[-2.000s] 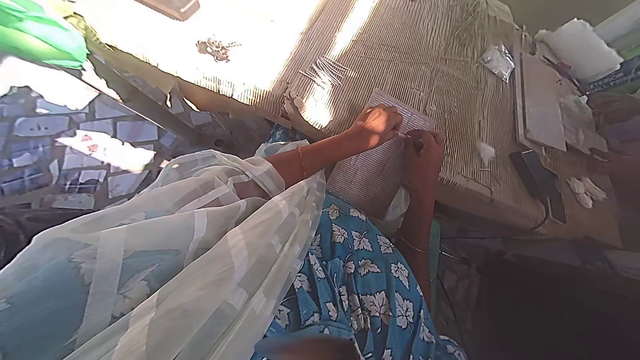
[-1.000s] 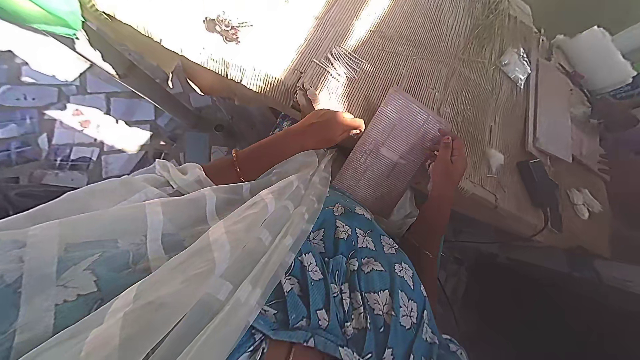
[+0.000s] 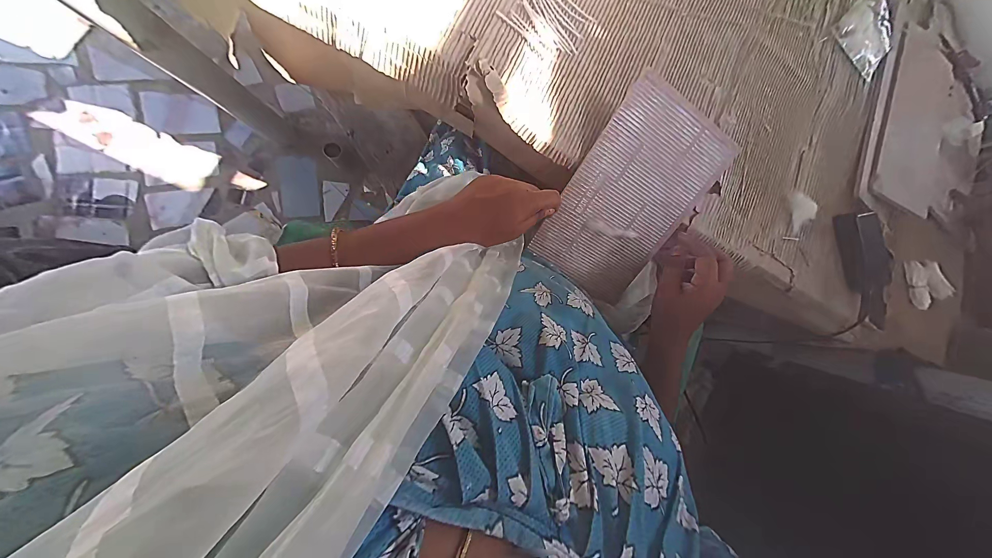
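Note:
A pale pinkish rectangular ribbed panel (image 3: 635,182) lies tilted across the table's front edge and my lap. My left hand (image 3: 508,209) is at its lower left edge, thumb and fingertips pinched together; whether it grips the edge or a thin strand cannot be told. At the right edge, my right hand (image 3: 691,271) holds the panel between bent fingers, partly in shade. A bit of translucent white material (image 3: 632,302) shows beneath the panel, beside my right wrist. Thin white strips (image 3: 554,23) lie on the table beyond.
The table is covered with ribbed cardboard (image 3: 744,101), torn at its near edge. On its right are a clear plastic packet (image 3: 864,37), a flat board (image 3: 918,124), a black box-like object (image 3: 856,252) with a cable, and small pale pieces (image 3: 928,284). A sheer white cloth (image 3: 310,364) drapes my left side.
Two seconds ago both hands were together over the panel. My left hand has since moved left to its other edge, leaving the panel more exposed; my right hand stays at the right edge.

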